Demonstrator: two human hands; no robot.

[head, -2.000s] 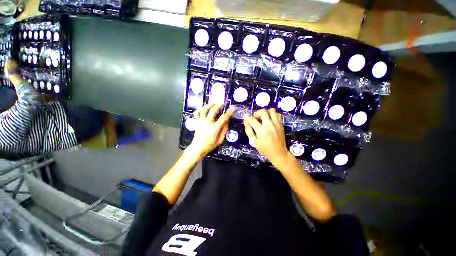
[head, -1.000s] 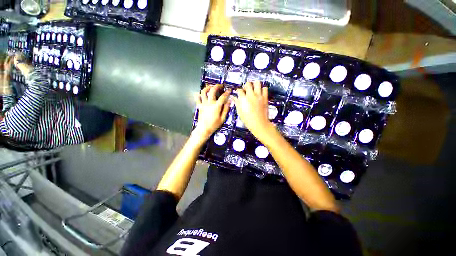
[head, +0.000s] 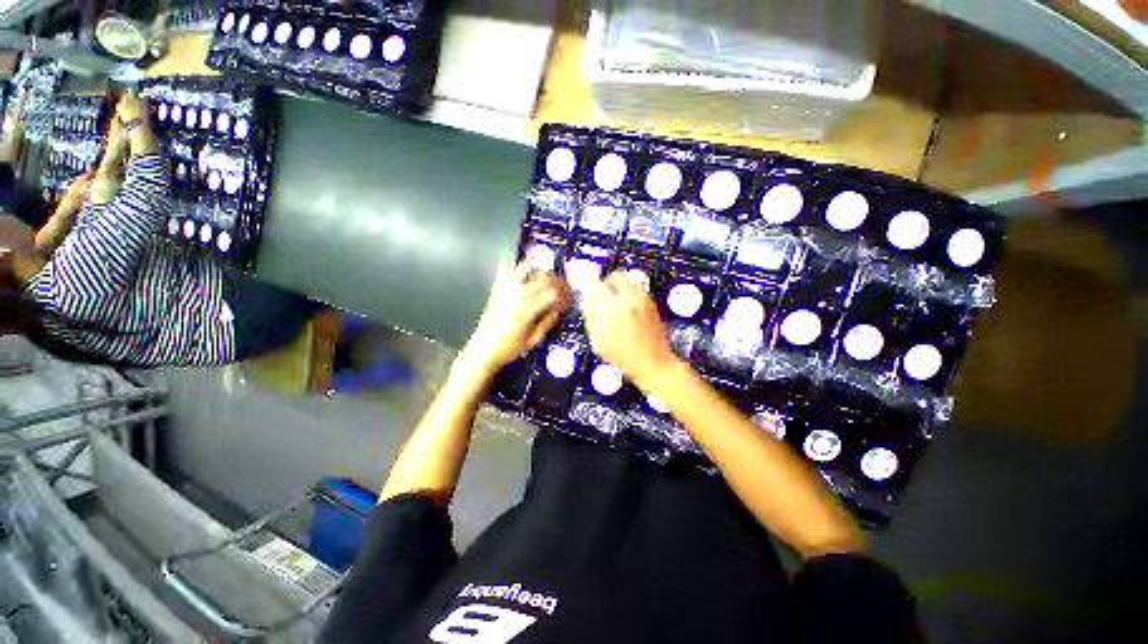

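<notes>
A large black glossy tray lies in front of me, holding rows of dark units with white discs. Crinkled clear film glares between the rows. My left hand is over the tray's left edge at the middle row, fingers bent. My right hand is just beside it, fingertips down on the middle row. Both hands touch the units or film there. My fingers hide whatever lies under them, so I cannot tell if either hand grips a thing.
A dark green belt runs left of the tray. A clear plastic box stands behind it. Another black tray is at the back left. A person in a striped sleeve works at far left. A blue item is at lower left.
The view has shifted, so the tray appears lower and further right. My hands have moved from the tray's front rows toward its left end, then slightly back toward me. The fingers are now more curled.
</notes>
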